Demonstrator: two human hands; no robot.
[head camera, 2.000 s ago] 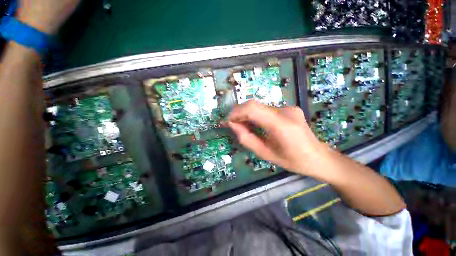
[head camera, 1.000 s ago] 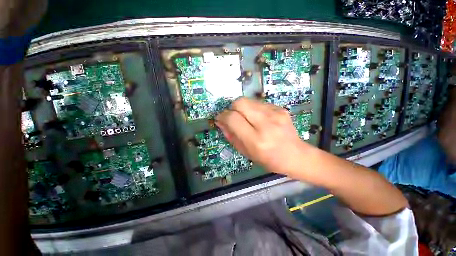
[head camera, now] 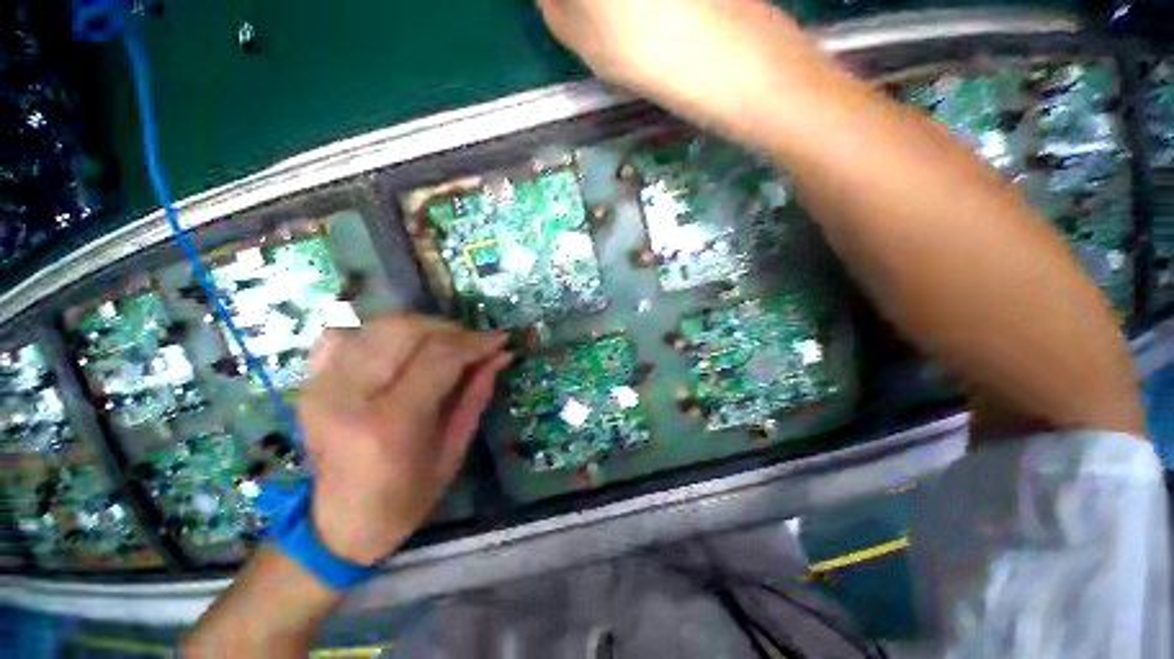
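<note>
Green circuit boards (head camera: 521, 245) lie in a grey-green carrier (head camera: 628, 277) in front of me. My left hand (head camera: 399, 406), with a blue wrist strap (head camera: 309, 541), is over the carrier's left edge. Its thumb and fingers are pinched together beside the upper-left corner of the lower-left board (head camera: 579, 402); whether a small part is between them is hidden. My right hand (head camera: 644, 32) is blurred at the top edge, over the green mat, and partly out of the picture; its fingertips cannot be made out. My right forearm crosses the right part of the carrier.
Pale metal rails (head camera: 476, 122) run behind and in front of the carriers. More carriers with boards stand left and right. A blue cord (head camera: 161, 167) runs from the wrist strap to the upper left across a carrier. A dark component heap (head camera: 39, 155) is at far left.
My right hand has left the boards and moved up over the green mat. My left hand has come down from the upper left to the carrier. The view has shifted left.
</note>
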